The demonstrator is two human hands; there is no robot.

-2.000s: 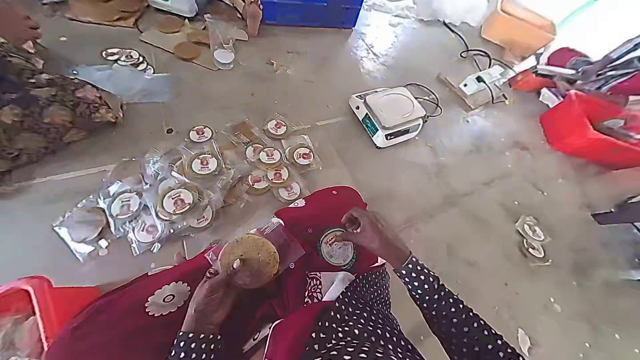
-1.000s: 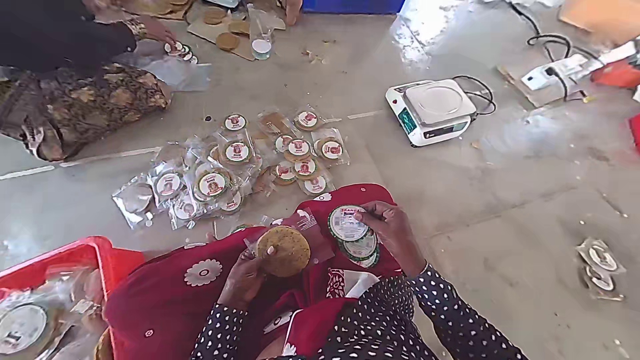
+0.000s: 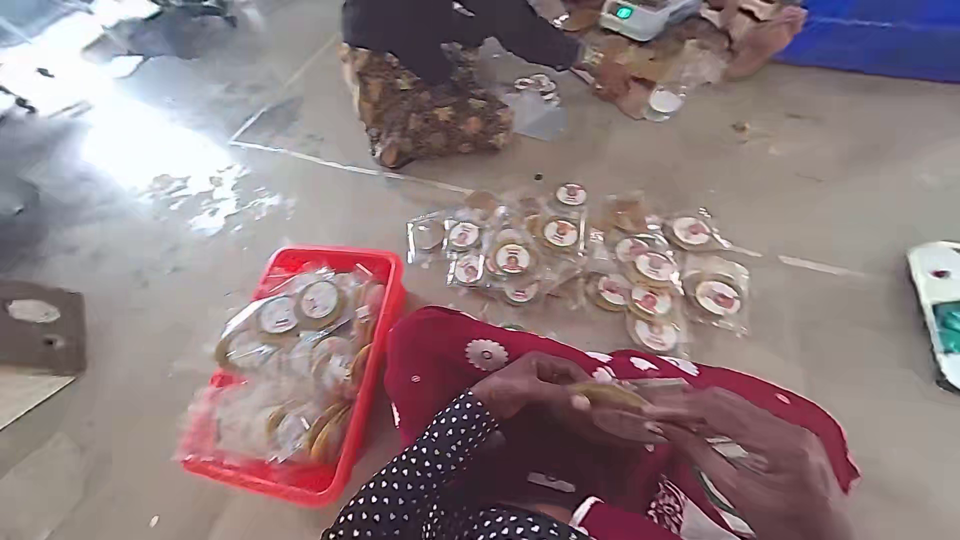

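Observation:
Over the dark red cloth on my lap, my left hand grips the edge of a clear bag with brown flat discs. My right hand, blurred, reaches across to the same bag from the right and touches its other side. Whether it also holds a round label is hidden. Part of a round label shows below that hand on the cloth. Beyond my lap, many bagged discs with round labels lie in a loose heap on the floor.
A red plastic tray of bagged discs stands left of my lap. A digital scale is at the right edge. Ahead sits another person in patterned cloth, near a second scale and a blue crate.
The view has swung left, showing the whole red tray. My right hand has moved from the round labels on my lap to the bag at my left hand.

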